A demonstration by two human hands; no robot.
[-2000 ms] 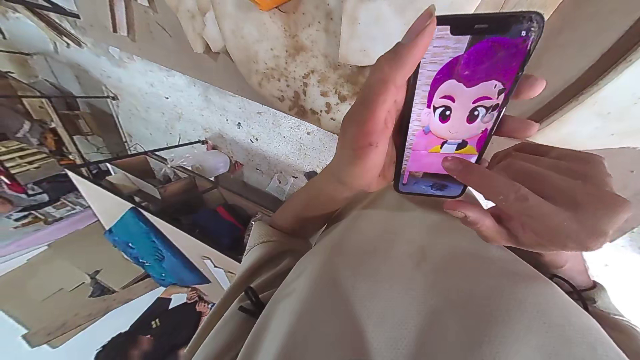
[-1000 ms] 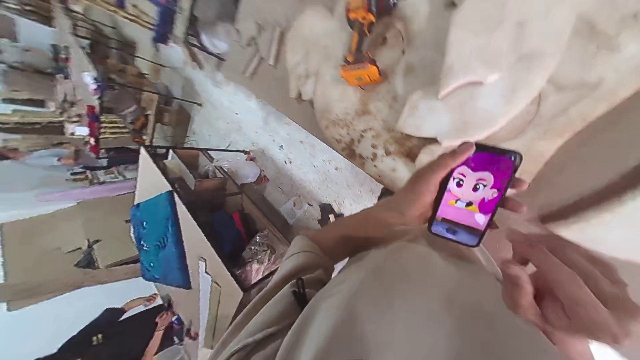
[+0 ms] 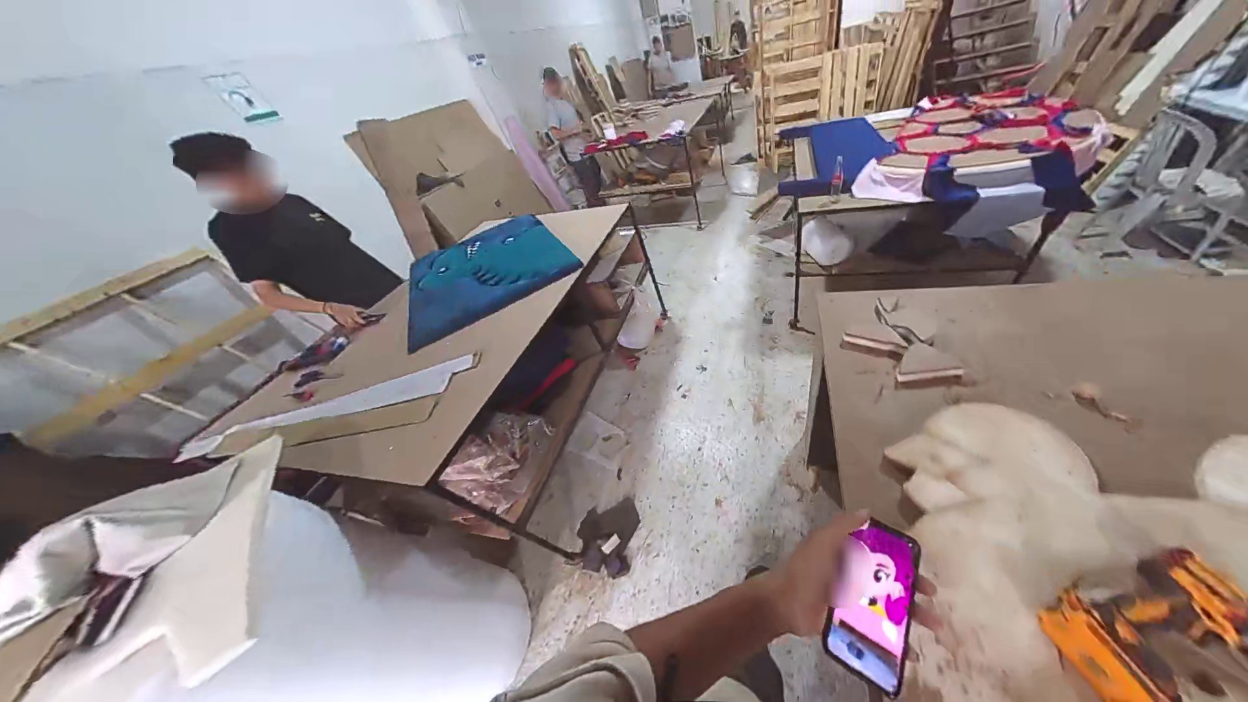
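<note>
My left hand (image 3: 814,580) holds a smartphone (image 3: 873,606) upright at the lower right of the head view, its lit screen showing a pink-haired cartoon character. Some fingers show past the phone's right edge. Beneath and beyond it, pale foam pieces (image 3: 1004,517) cover part of a brown tabletop (image 3: 1063,331). Orange and black power tools (image 3: 1121,624) lie on the foam to the right of the phone. My right hand is out of the frame.
A board-topped table (image 3: 526,322) at left bears a blue-green printed fabric (image 3: 487,273) and a white strip (image 3: 361,395); a person (image 3: 292,244) stands behind it. Farther back, another table holds red-edged round pieces (image 3: 985,132). Wooden pallets (image 3: 819,88) stand beyond. Fabric (image 3: 224,556) lies at lower left.
The view has swung up and left. My right hand, touching the screen two seconds ago and apart from the phone one second ago, has left the frame. My left hand still holds the phone.
</note>
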